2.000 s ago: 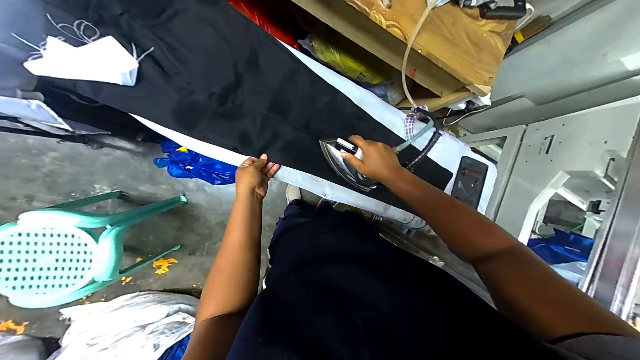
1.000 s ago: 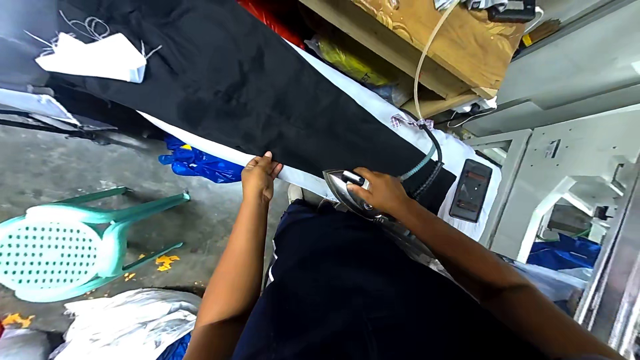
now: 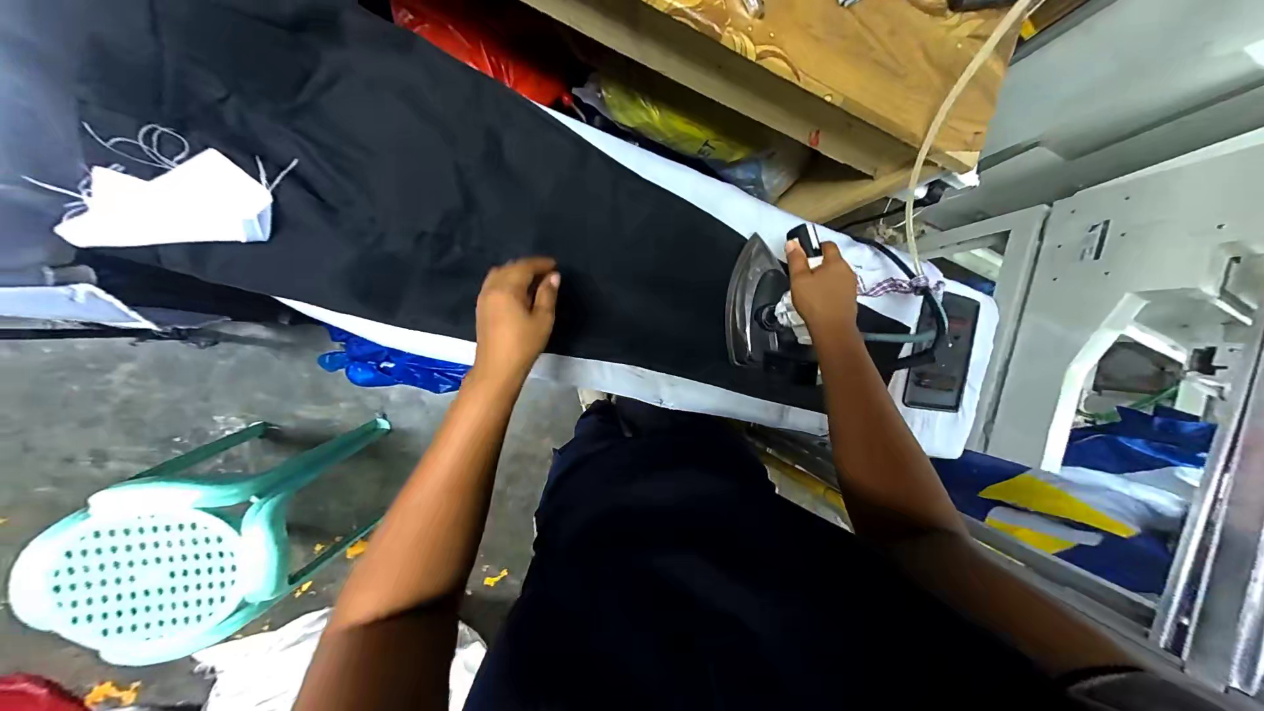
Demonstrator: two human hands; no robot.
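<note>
Black fabric (image 3: 425, 197) lies along a long ironing board with a white cover (image 3: 681, 193). My right hand (image 3: 825, 291) is closed around the handle of a steam iron (image 3: 755, 301), which is near the board's right end, its soleplate partly in sight and tilted. Over the fabric's near edge, left of the iron, is my left hand (image 3: 515, 311), fingers slightly bent, holding nothing that I can see; whether it touches the cloth I cannot tell. A white cloth piece (image 3: 178, 202) with loose threads rests on the fabric at the left.
Past the board's far edge stands a wooden table (image 3: 849, 59) with bagged items beneath. A dark iron rest (image 3: 943, 351) is at the board's right end, beside a grey metal machine frame (image 3: 1136, 237). A pale hose (image 3: 948, 109) hangs above. A green plastic chair (image 3: 148, 578) stands lower left.
The iron in my right hand has moved from the board's near edge toward its right end. My left hand has moved from the near edge further onto the fabric.
</note>
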